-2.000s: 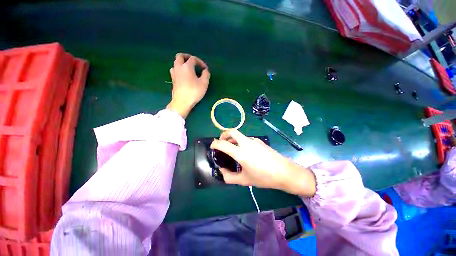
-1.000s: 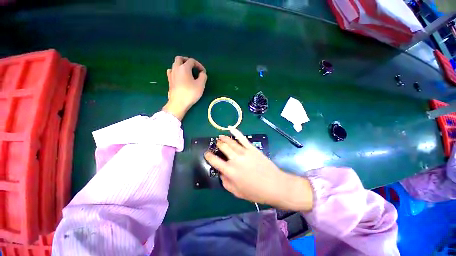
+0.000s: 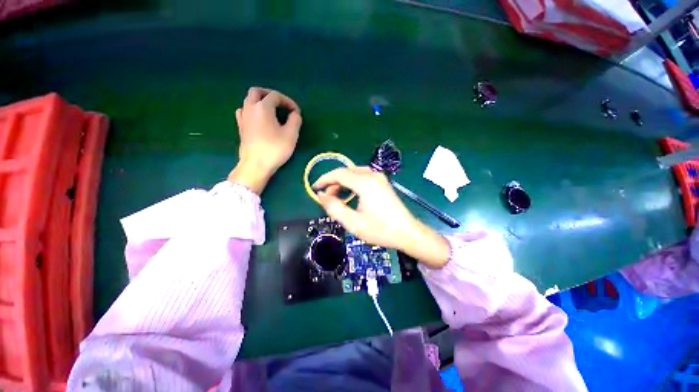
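Observation:
The black test jig [image 3: 295, 264] lies flat near me. A round black unit [image 3: 327, 253] sits in its left-side socket, and a blue circuit board [image 3: 366, 259] is right of it. A white cable [image 3: 379, 306] runs from the board towards me. My right hand [image 3: 368, 205] is above the jig, over the yellow tape ring [image 3: 309, 172], covering part of it. Its thumb and finger are close together at the ring's left side; whether they grip anything is unclear. My left hand [image 3: 264, 138] rests farther left on the green bench, fingers loosely curled, nothing visible in it.
Red trays [image 3: 46, 237] stand stacked at left. A crinkled black clump [image 3: 386, 157], a dark rod [image 3: 425, 204], a white wipe [image 3: 447, 173] and a loose black unit [image 3: 516, 197] lie right of the ring. Another dark unit [image 3: 484, 93] lies farther back. Another person's sleeve [image 3: 663, 268] shows at right.
My right hand has lifted from the socket and moved up to the tape ring, uncovering the unit and the board. My left hand keeps its curled pose. The view has shifted slightly.

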